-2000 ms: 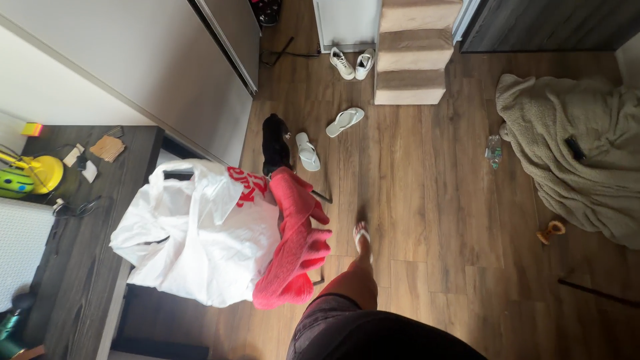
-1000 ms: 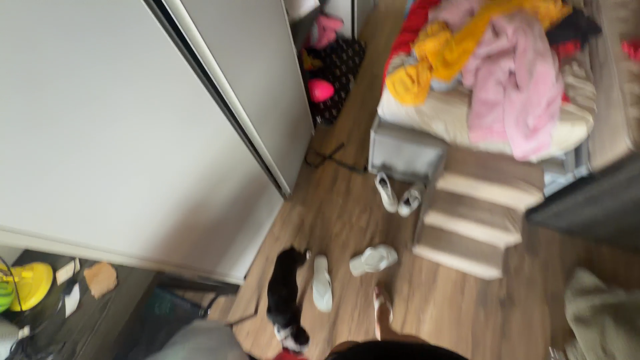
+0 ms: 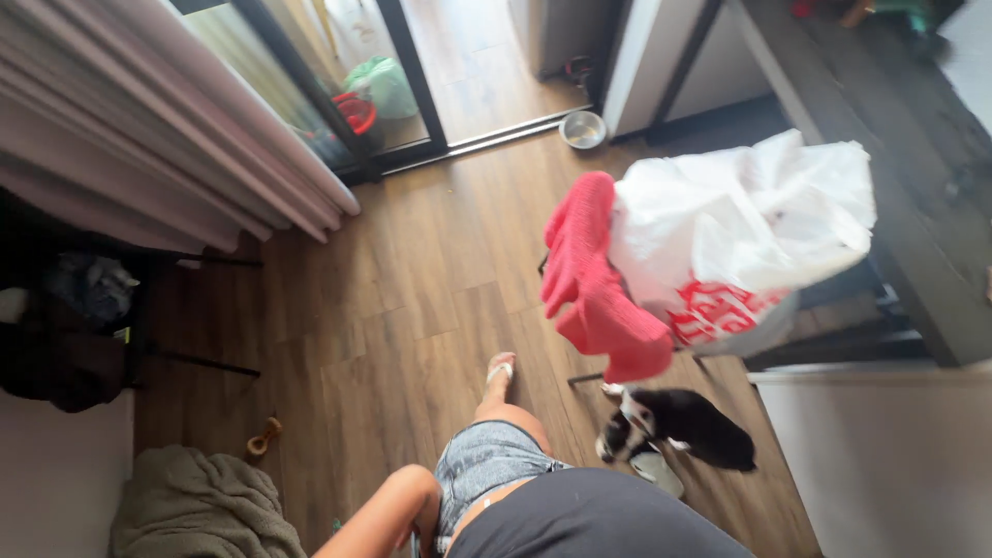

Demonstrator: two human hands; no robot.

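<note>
My left forearm comes in at the bottom of the head view, bent beside my denim shorts (image 3: 496,459). The left hand is low at my hip and mostly hidden, perhaps against something thin; what it holds cannot be told. My right hand is out of view. In front and to the right, a white plastic bag (image 3: 744,225) with red print stands on a seat beside the dark table. Pink knitted fabric (image 3: 593,279) hangs over the near edge, against the bag. Neither hand touches the bag or the fabric.
A black and white dog (image 3: 690,422) stands by a pale flip-flop (image 3: 657,470) at my right. A metal bowl (image 3: 582,130) sits at the sliding door's track. Dark wooden table (image 3: 876,170) at right, pink curtain (image 3: 163,116) at left, fleece blanket (image 3: 201,504) and chew toy (image 3: 264,436) at lower left.
The view has swung far round, from the bed steps and wardrobe to the sliding door and curtain. My left forearm has come into view.
</note>
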